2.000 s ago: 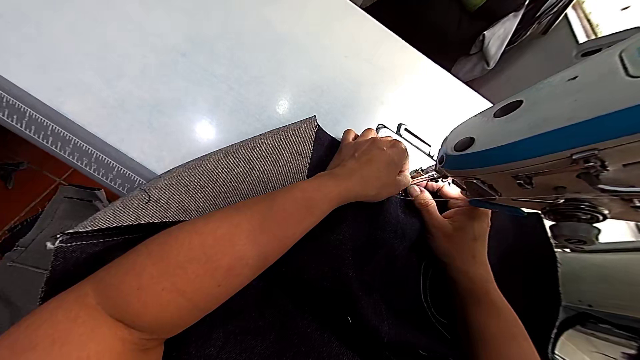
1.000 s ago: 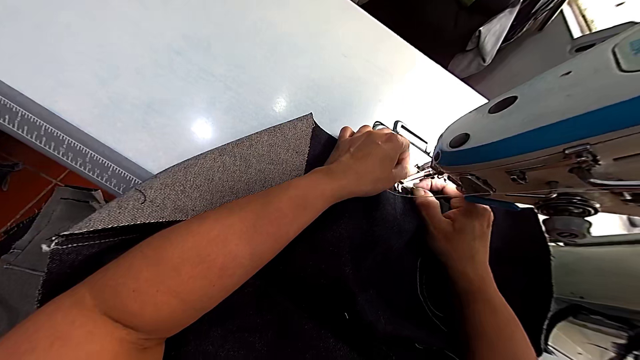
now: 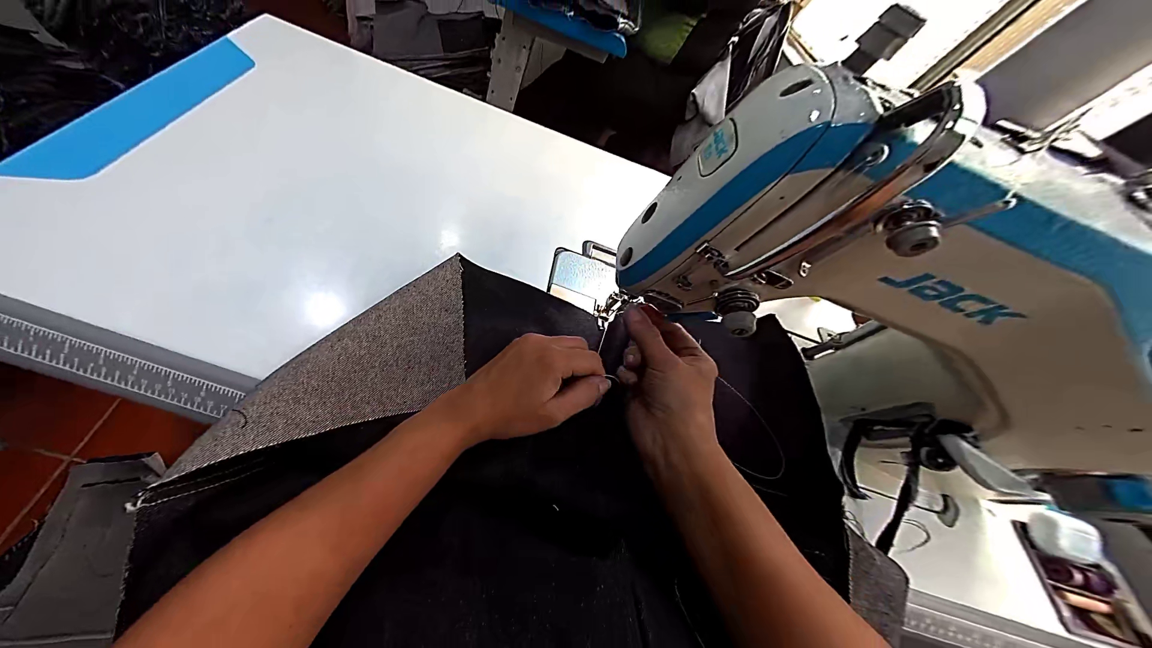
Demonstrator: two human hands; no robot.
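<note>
Dark denim fabric (image 3: 540, 504) covers the near part of the sewing table, with one flap folded to its lighter grey side (image 3: 360, 369). My left hand (image 3: 540, 382) rests on the denim below the presser foot, thumb and index finger closed on a thin sewing thread (image 3: 614, 379). My right hand (image 3: 666, 369) is just to its right, its fingertips pinched close to the presser foot (image 3: 616, 308) of the Jack sewing machine (image 3: 765, 189); what they pinch is too small to tell. A loose thread (image 3: 776, 441) curves over the denim beside my right wrist.
A ruler strip (image 3: 117, 355) runs along the near edge of the white tabletop (image 3: 297, 180). The machine's arm spans the right side. A tray (image 3: 1071, 576) with small items sits at lower right. Grey fabric (image 3: 72, 540) lies at lower left.
My left hand has come away from beside the presser foot, down and left onto the denim. My right hand stays near the foot. The view has shifted, showing more of the machine.
</note>
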